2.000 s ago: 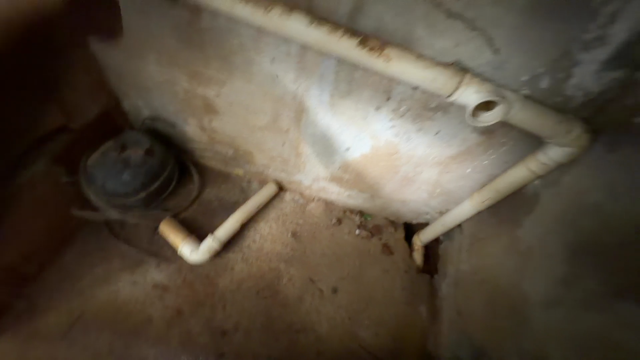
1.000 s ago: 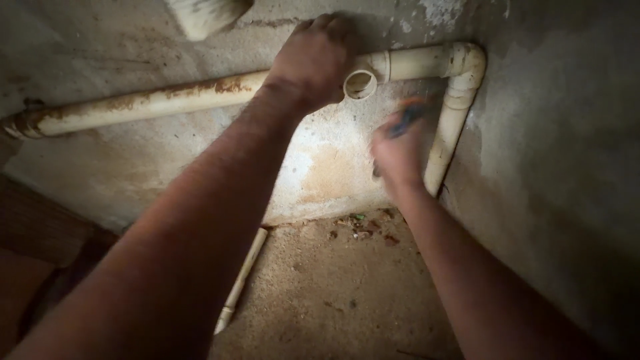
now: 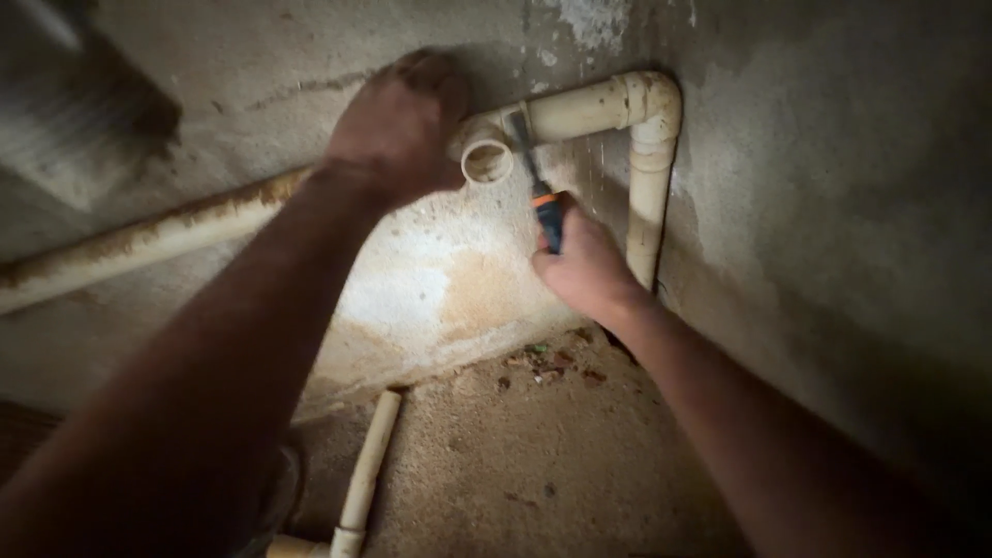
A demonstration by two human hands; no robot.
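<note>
My left hand [image 3: 407,124] is wrapped over the horizontal cream PVC pipe [image 3: 155,244], just left of a tee fitting [image 3: 487,159] whose round opening faces me. My right hand [image 3: 585,252] grips a tool with a dark handle, an orange band and a metal blade or shaft [image 3: 527,151]; its exact kind is not clear. The tool's tip touches or lies right by the pipe at the tee's right edge. Farther right the pipe [image 3: 577,115] meets an elbow [image 3: 659,97] and turns down the corner. My left fingertips are partly hidden in shadow.
A loose length of PVC pipe [image 3: 370,465] lies on the rough floor [image 3: 504,473]. Small debris [image 3: 554,368] is scattered at the foot of the wall. A blurred, ribbed pale object [image 3: 70,116] is at upper left. A concrete wall [image 3: 814,194] stands at right.
Both hands have come into view since the oldest frame. The tool, blurred and right of the tee a second ago, is now against or close to the pipe beside the tee.
</note>
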